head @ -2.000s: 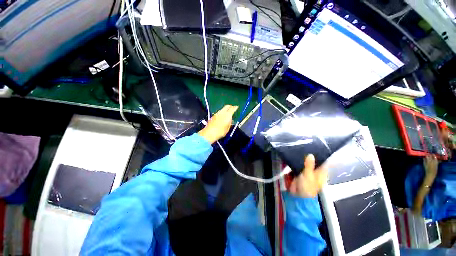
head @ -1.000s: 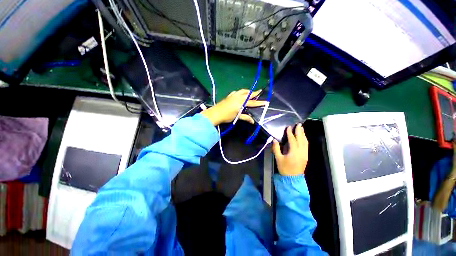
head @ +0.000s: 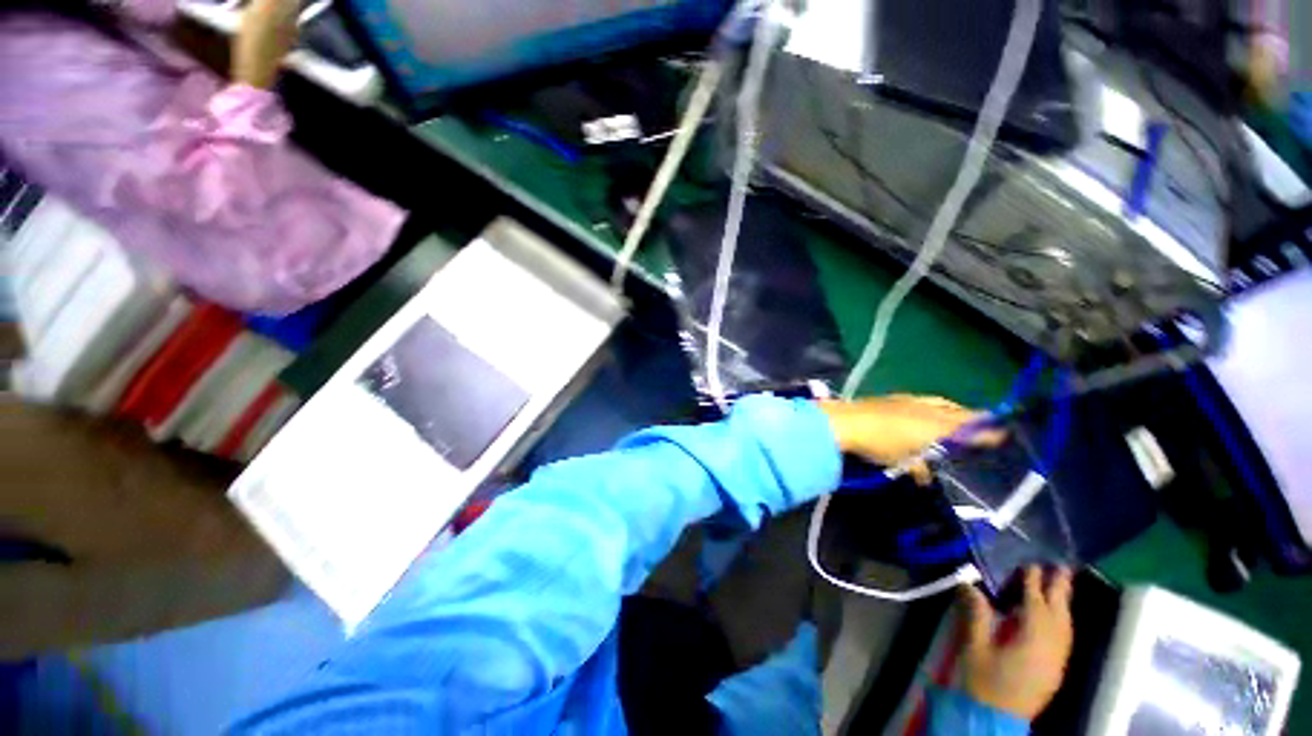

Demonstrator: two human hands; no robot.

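Note:
A dark tablet in shiny film lies on the bench at the right, below the tester, with a pale label near its far side. My left hand is at its left edge among blue cables, fingers over the corner. My right hand grips its near edge, beside the plug of a white cable. A second filmed tablet lies on the bench left of my left hand, a white cable reaching its near edge. The picture is blurred, so exact finger contact is unclear.
A white foam tray at left holds a dark tablet. Another tray is cut off at lower right. The grey tester stands behind, with monitors either side. A person's pink sleeve is at upper left, above stacked trays.
The tablet in my right hand went from raised to down on the bench, and my left hand came to its edge. Since then the view has swung left; both hands stay at the tablet.

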